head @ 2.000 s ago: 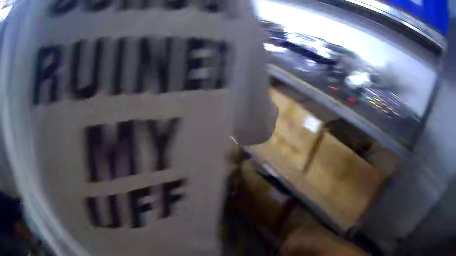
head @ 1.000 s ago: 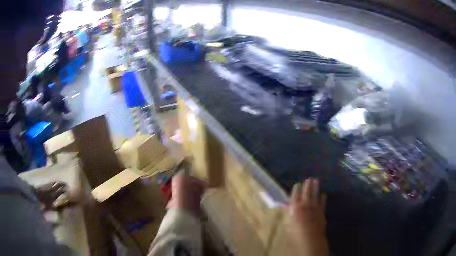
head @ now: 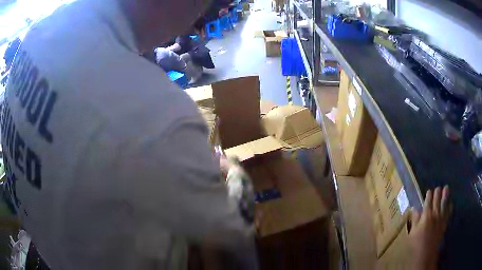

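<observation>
My right hand (head: 432,224) lies on the edge of the dark-topped shelf (head: 394,134) at the lower right, fingers spread and holding nothing. My left hand is not in view. An open brown carton (head: 288,203) with raised flaps stands in front of me, left of the rack. Another person in a grey shirt (head: 121,137) bends across the left side, with a blurred forearm at the carton. What that person's hand touches cannot be made out.
Brown cartons (head: 384,187) fill the shelf level below my hand. A blue bin (head: 349,29) and dark bagged parts (head: 436,60) lie on the upper shelf. A blue panel-like object (head: 293,57) stands by the aisle. People and blue stools (head: 214,29) are further back.
The view has turned left, so the shelf and my right hand appear further right. The other person's back and shoulder now fill the left side. My right hand still rests at the shelf edge.
</observation>
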